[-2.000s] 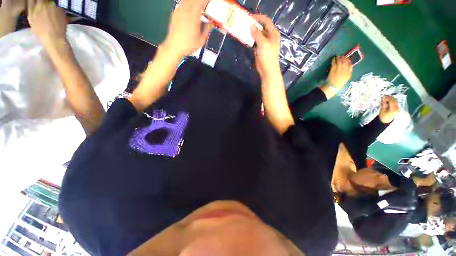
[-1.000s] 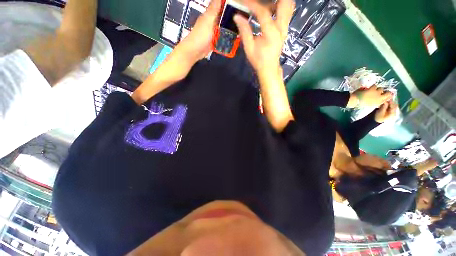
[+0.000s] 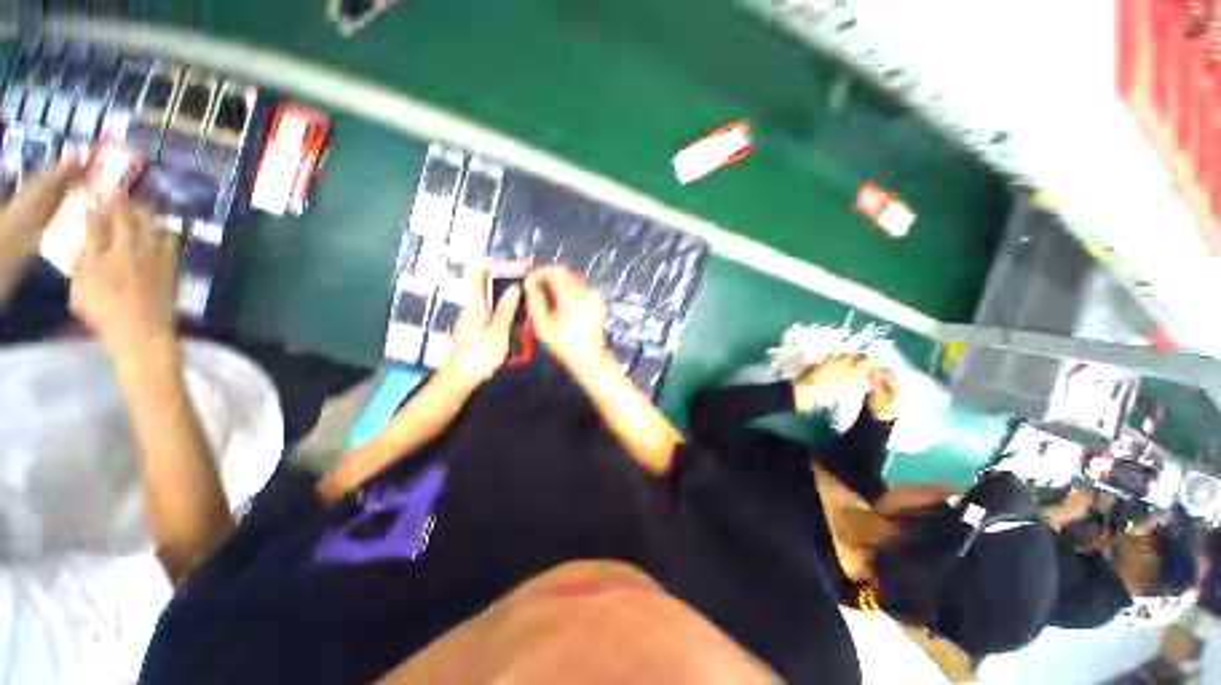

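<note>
A phone unit (image 3: 505,286) with a dark window, pale rim and red-orange edge is in front of my chest, over the black blister tray (image 3: 576,248). My left hand (image 3: 479,332) grips it from the left side. My right hand (image 3: 568,316) has its bent fingers at the unit's upper right edge. The fingers hide part of the unit, and any small piece at the fingertips is too small to tell. Pale-rimmed rectangular parts (image 3: 427,254) lie in rows in the tray's left pockets; its right part is glossy black.
Red-and-white units (image 3: 714,151) lie on the green belt beyond the pale rail (image 3: 603,194). Another (image 3: 289,158) lies left of the tray. A person's hands (image 3: 127,261) work at far left. Another person's hands (image 3: 844,385) are at a white strip heap at right.
The view has tilted up, showing more of the belt and rail. The unit was turned from its white face to its dark window. My right fingers have drawn in to the unit's upper edge.
</note>
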